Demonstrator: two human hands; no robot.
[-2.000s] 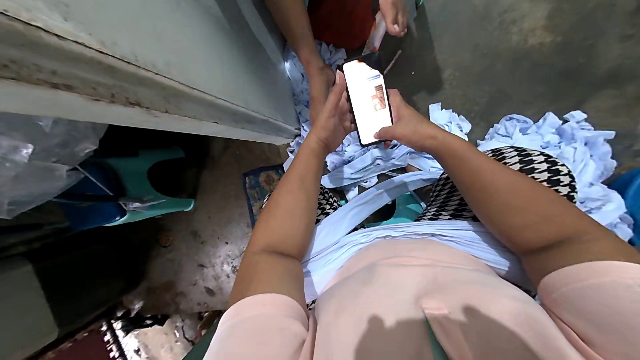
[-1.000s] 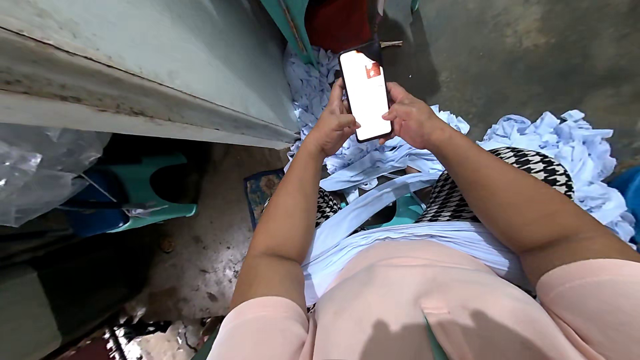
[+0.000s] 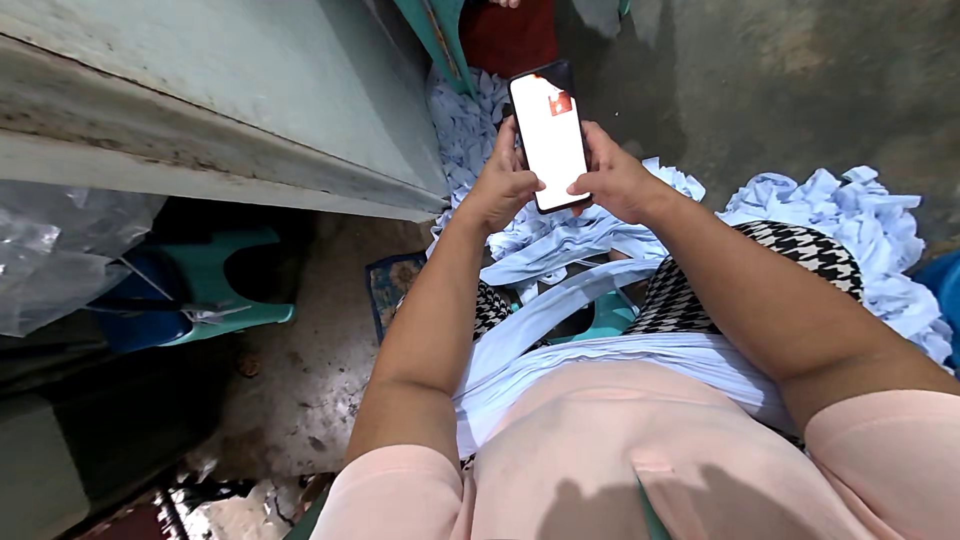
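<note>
A smartphone [image 3: 551, 142] with a bright, mostly white screen is held upright between both hands above my lap. My left hand [image 3: 504, 180] grips its left edge, the thumb over the lower screen. On the opposite edge, my right hand [image 3: 616, 174] holds it with the thumb near the lower right corner. Light blue fabric strips [image 3: 555, 251] lie below and beyond the phone, and one long strip [image 3: 536, 319] runs up from the cloth at my waist. More of this fabric [image 3: 832, 214] is heaped beside my right knee.
A pale metal cabinet or panel [image 3: 300, 97] stands at the left. Under it are a green plastic stool [image 3: 202, 262], a blue container [image 3: 142, 300] and clear plastic sheeting [image 3: 60, 247]. Ahead are green chair legs [image 3: 442, 37] and part of another person's foot [image 3: 506, 3]. A small patterned mat [image 3: 394, 285] lies on the floor.
My left hand's thumb has come over the lower screen, and my right hand has shifted along the phone's edge. The other person's legs, seen ahead at first, have mostly gone from view.
</note>
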